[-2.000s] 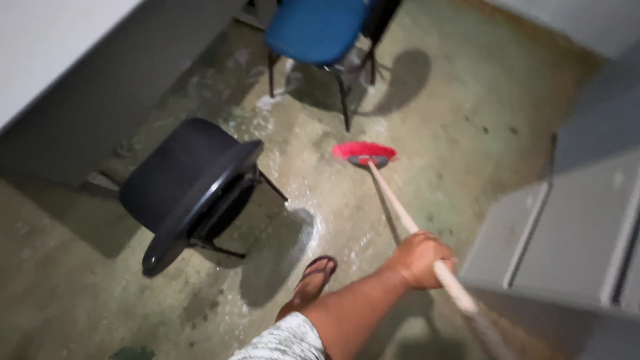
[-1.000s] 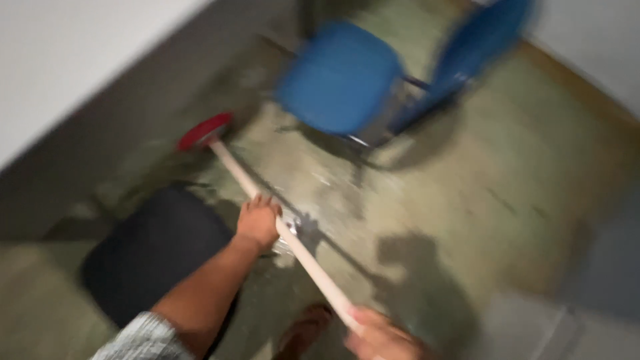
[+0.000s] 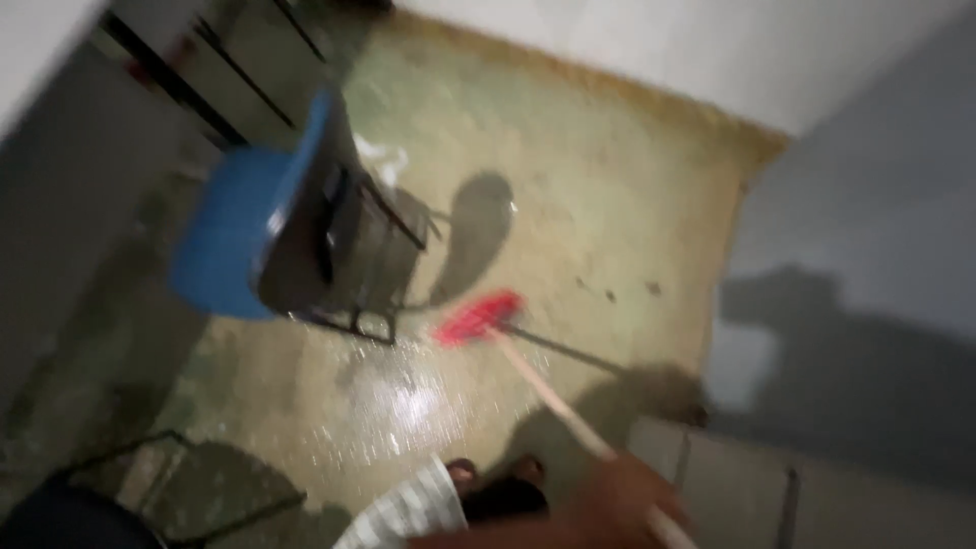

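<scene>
My left hand is wrapped around the pale pole of a red-bristled broom, low and right of centre; the hand is blurred. From there the pole slopes up and left to the red head, which is at the floor just right of a blue chair's metal legs. The blue chair, its back turned toward the middle of the view, stands at the left. My right hand is out of view. A wet, shiny patch of floor lies below the broom head.
A dark chair is partly in view at the lower left. Grey cabinets stand at the lower right. A pale wall runs along the top, meeting a grey surface at the right. My feet are near the bottom.
The broom head has moved from beside the dark chair to the floor right of the blue chair. My right hand, on the pole one second ago, is out of view. The view has swung strongly.
</scene>
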